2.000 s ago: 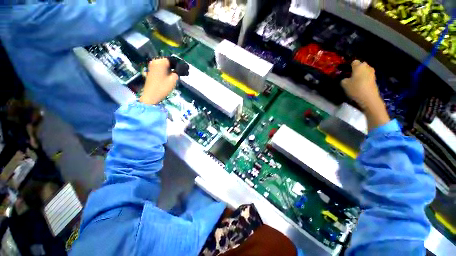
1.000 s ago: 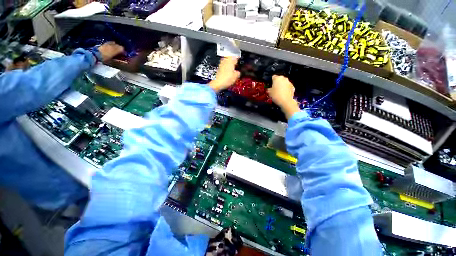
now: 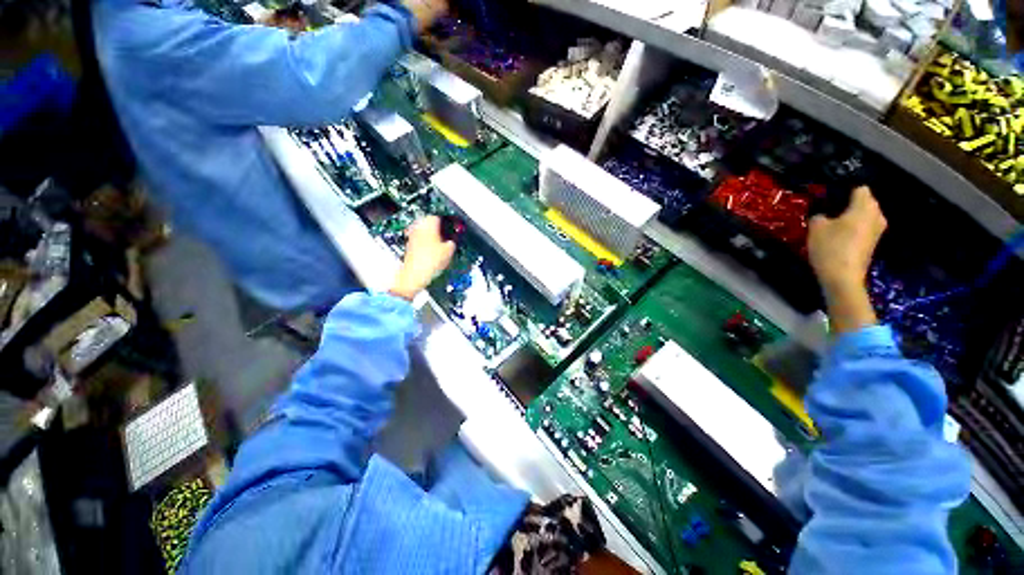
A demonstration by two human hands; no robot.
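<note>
A green circuit board (image 3: 606,421) lies in front of me, with another board (image 3: 455,298) end to end on its left. The left board carries a long heatsink (image 3: 508,233) and a finned heatsink (image 3: 595,204). My left hand (image 3: 424,256) is low over the left board near the long heatsink's far end. Its fingertips are dark, with a small red spot beside them; I cannot tell if it holds something. My right hand (image 3: 848,242) is raised at the right edge of the bin of red components (image 3: 766,206), fingers bent, with dark coverings on them; its grip is unclear.
A person in a blue smock (image 3: 241,73) works at the upper left. Shelf bins hold white components (image 3: 578,79), blue-purple components (image 3: 651,185) and yellow-and-black components (image 3: 975,118). A blue cord (image 3: 977,286) hangs at the right. Cartons and loose items lie at the lower left.
The view has swung left from the shelf. My left hand has come from the bins to the left board. My right hand remains by the red bin, now apart from the left.
</note>
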